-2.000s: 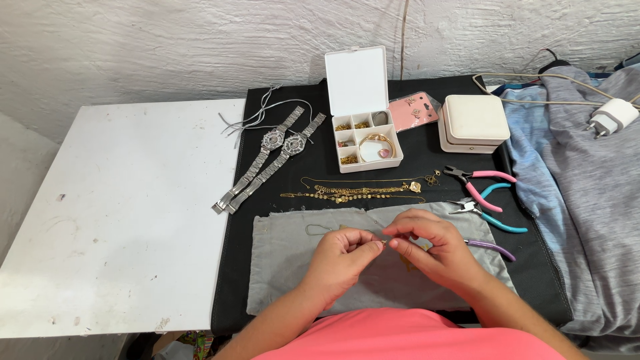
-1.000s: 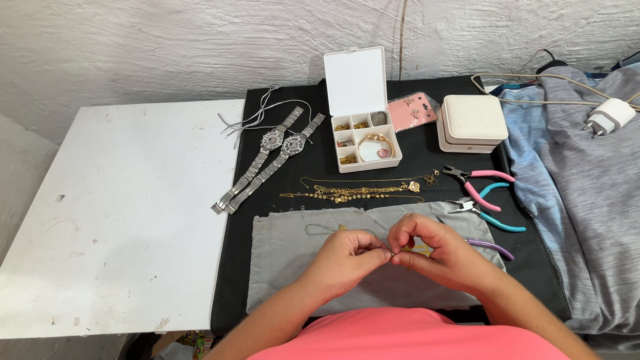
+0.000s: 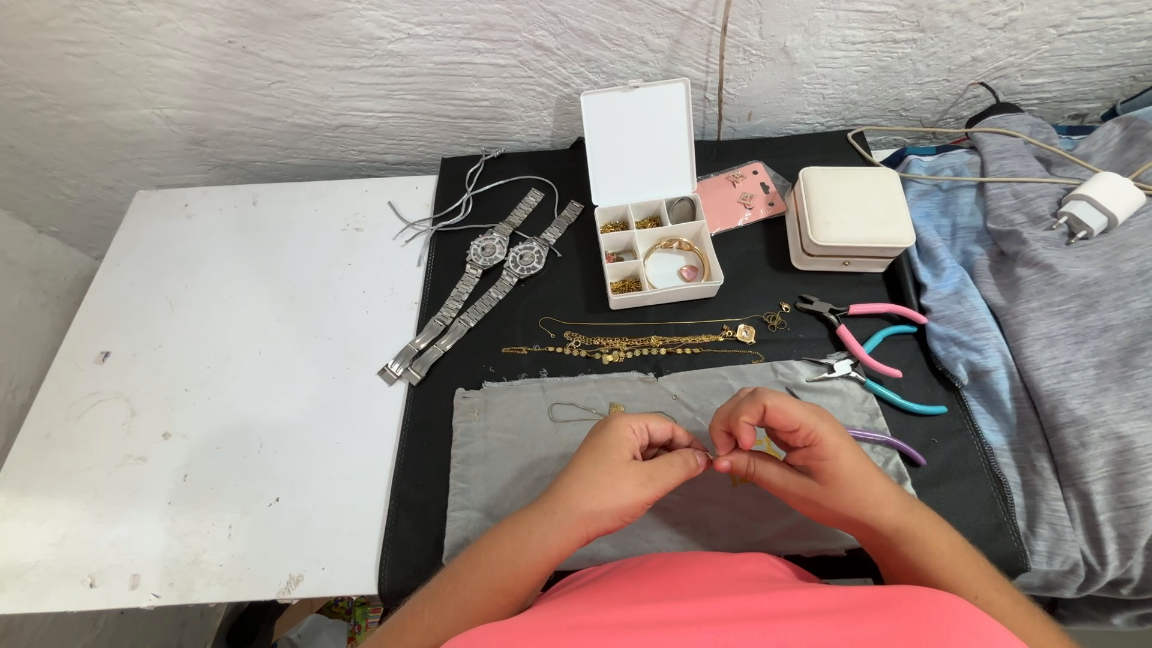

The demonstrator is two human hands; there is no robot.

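Over the grey cloth (image 3: 513, 504), my left hand (image 3: 630, 468) and my right hand (image 3: 792, 450) meet at the fingertips, each pinching a tiny piece between thumb and finger; what it is cannot be told. A thin chain (image 3: 576, 411) lies on the cloth behind my left hand, with a small gold-coloured piece (image 3: 616, 409). Purple-handled pliers (image 3: 891, 443) are partly hidden by my right hand. Beyond the cloth lie several gold-coloured chains (image 3: 648, 340), pink-handled cutters (image 3: 864, 333) and teal-handled pliers (image 3: 882, 369). Yellow print shows under my right hand.
An open white compartment box (image 3: 661, 297) holds jewellery, beside a pink earring card (image 3: 742, 198) and a closed cream case (image 3: 850, 216). Two metal watches (image 3: 488, 249) and grey cords (image 3: 468, 198) lie left. At right are a white charger (image 3: 1102, 202) and grey clothing (image 3: 1071, 360).
Both hands stay together over the cloth, and their fingers have shifted. Two seconds ago they were slightly higher, near the thin chain. The things around them have not moved.
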